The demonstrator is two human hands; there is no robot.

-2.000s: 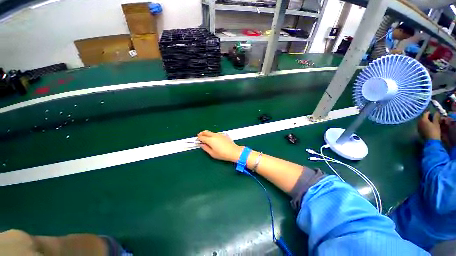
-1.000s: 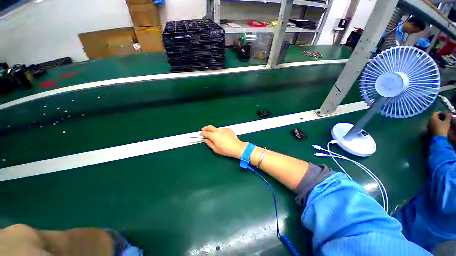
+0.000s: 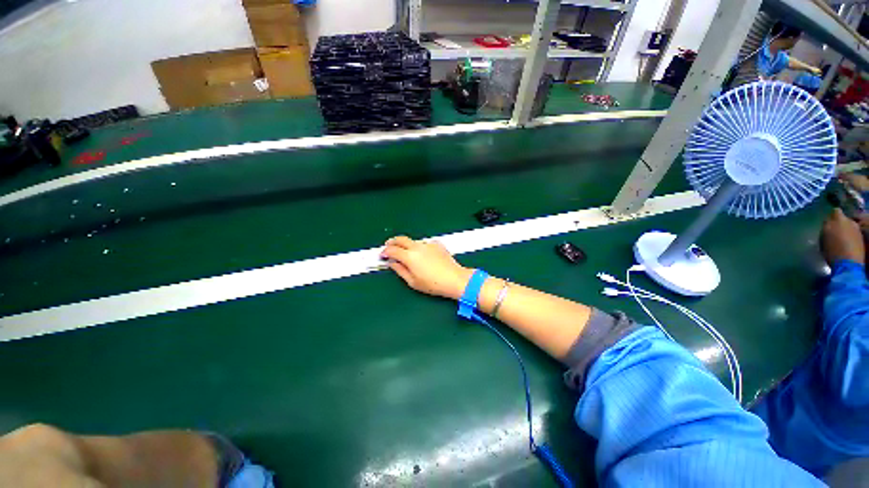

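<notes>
My right hand [image 3: 419, 266] rests on the white rail [image 3: 248, 283], fingers bent, with a blue wrist strap [image 3: 473, 293] and cord at the wrist. A thin pale sliver shows faintly under its fingertips; I cannot tell if it is gripped. My left hand [image 3: 43, 459] is blurred and cut off at the lower left edge; its fingers do not show clearly. One black module [image 3: 488, 216] lies beyond the rail, another black module [image 3: 571, 252] on the near side, right of my right hand.
A white fan [image 3: 678, 264] stands at the right, with white cables [image 3: 691, 324] nearer me. A metal post [image 3: 681, 119] rises behind it. Black stacked trays [image 3: 372, 84] stand beyond the belt. Another person's hand [image 3: 842, 235] is at the right edge.
The far black module has shifted left along the green belt, as have the pale specks. The sliver at my right fingertips shows less. My right hand stays at the rail.
</notes>
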